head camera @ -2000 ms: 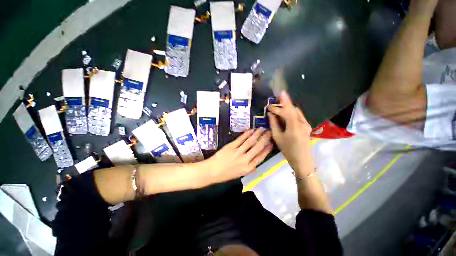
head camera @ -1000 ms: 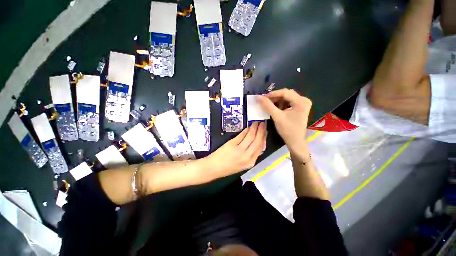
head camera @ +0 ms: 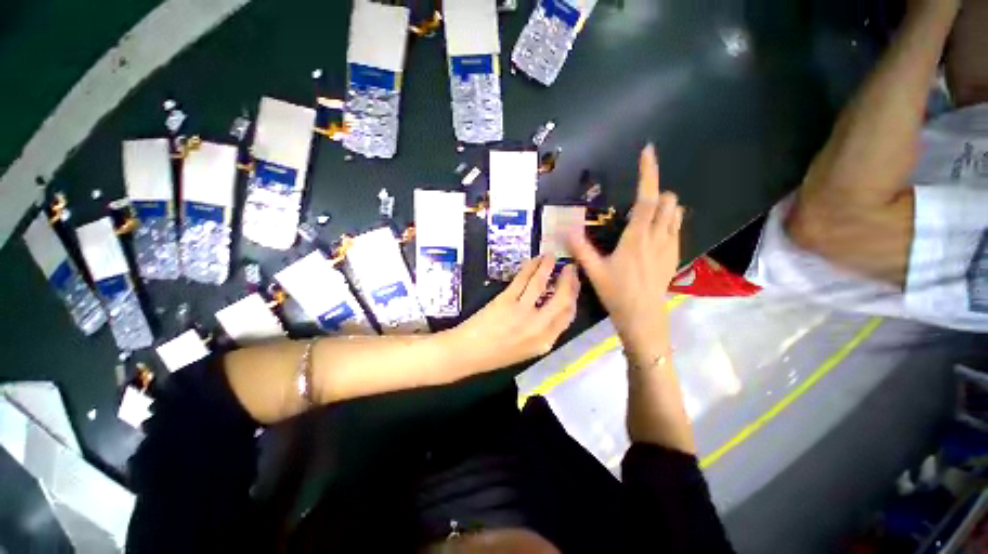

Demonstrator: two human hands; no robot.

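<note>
A phone circuit board [head camera: 560,220] lies on the dark green surface in front of me, its white display area showing and an orange ribbon cable at its upper right. Its lower part is hidden by my hands. My left hand [head camera: 518,314] rests at its lower end, fingertips on or beside the board. My right hand [head camera: 634,254] has its fingers spread, index finger pointing up, with the thumb at the white display area. I cannot tell whether a film is on a fingertip. Another board [head camera: 511,214] lies just left of it.
Several more boards [head camera: 440,254] lie in rows to the left and top, with small scraps between them. White sheets [head camera: 67,465] lie at lower left. A red item [head camera: 715,278] is at the edge on the right. Another person's arm [head camera: 867,184] is at upper right.
The white display area has appeared on the board since the oldest frame. My right hand has since opened from its pinch there and spread its fingers upward. My left hand has stayed at the board's lower end.
</note>
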